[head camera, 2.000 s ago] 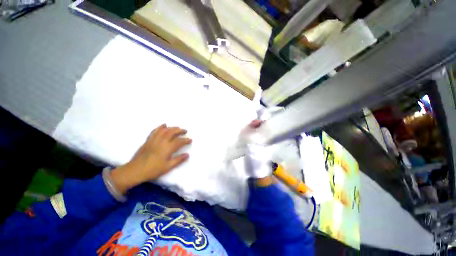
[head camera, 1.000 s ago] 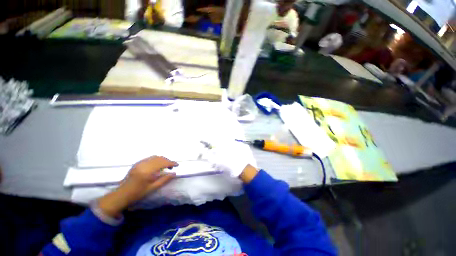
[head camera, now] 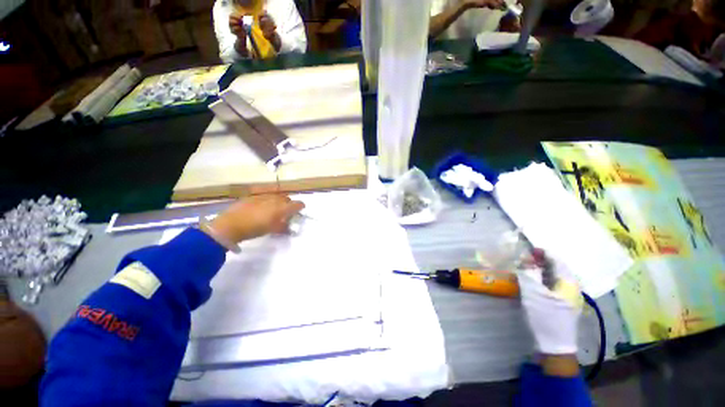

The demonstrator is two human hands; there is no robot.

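Observation:
A long, slim white lamp housing (head camera: 286,343) lies across the front of the white padding (head camera: 318,274), with a thin wire near its left end. A second, grey lamp housing (head camera: 163,219) lies along the padding's back edge. My bare left hand (head camera: 266,216) is closed over its right end, beside a small pale piece. The orange electric screwdriver (head camera: 486,282) lies on the bench right of the padding, its bit pointing left. My gloved right hand (head camera: 548,298) is over its rear end; its grip is not clear.
The raised board (head camera: 274,95) holds grey bars. The screw bag (head camera: 413,199), blue parts tray (head camera: 467,176) and folded white sheet (head camera: 556,226) stand right of it. A printed sheet (head camera: 636,238) is far right, a fittings pile (head camera: 40,238) far left. A white post (head camera: 400,87) rises behind; people sit opposite.
My left hand has left the front housing and moved to the back one. My right hand has moved right, from the front housing to the screwdriver's rear end. The view has turned and shifted.

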